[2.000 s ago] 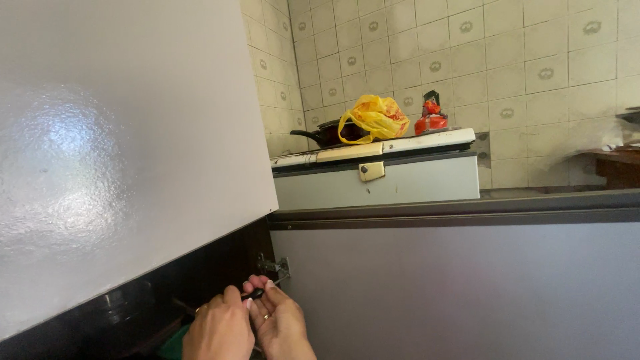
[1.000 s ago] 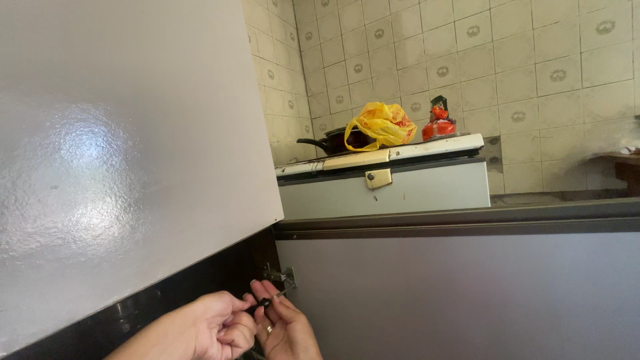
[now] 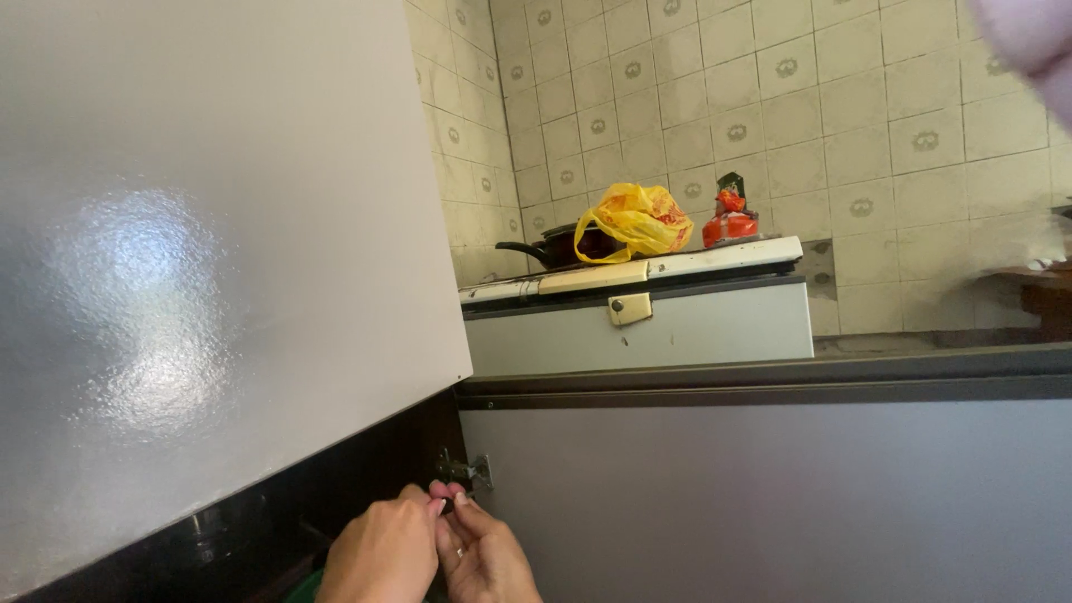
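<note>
My left hand (image 3: 381, 544) and my right hand (image 3: 486, 548) meet at the bottom centre, fingertips together around a small black-handled tool (image 3: 448, 506). Its thin tip points toward a metal cabinet hinge (image 3: 469, 471), just above my fingers. The hinge joins the dark cabinet side to a grey door panel (image 3: 754, 494) on the right. A ring is on my right hand. Most of the tool is hidden by my fingers, so its exact kind is unclear.
A large glossy panel (image 3: 226, 234) fills the left. Behind stands a white chest appliance (image 3: 636, 331) bearing a dark pan (image 3: 557, 247), a yellow plastic bag (image 3: 641, 222) and a red package (image 3: 730, 226). A blurred pinkish shape (image 3: 1026, 42) enters at the top right.
My left hand has turned from its pose one second ago, its back now more upright beside my right hand. The blurred shape at the top right has appeared.
</note>
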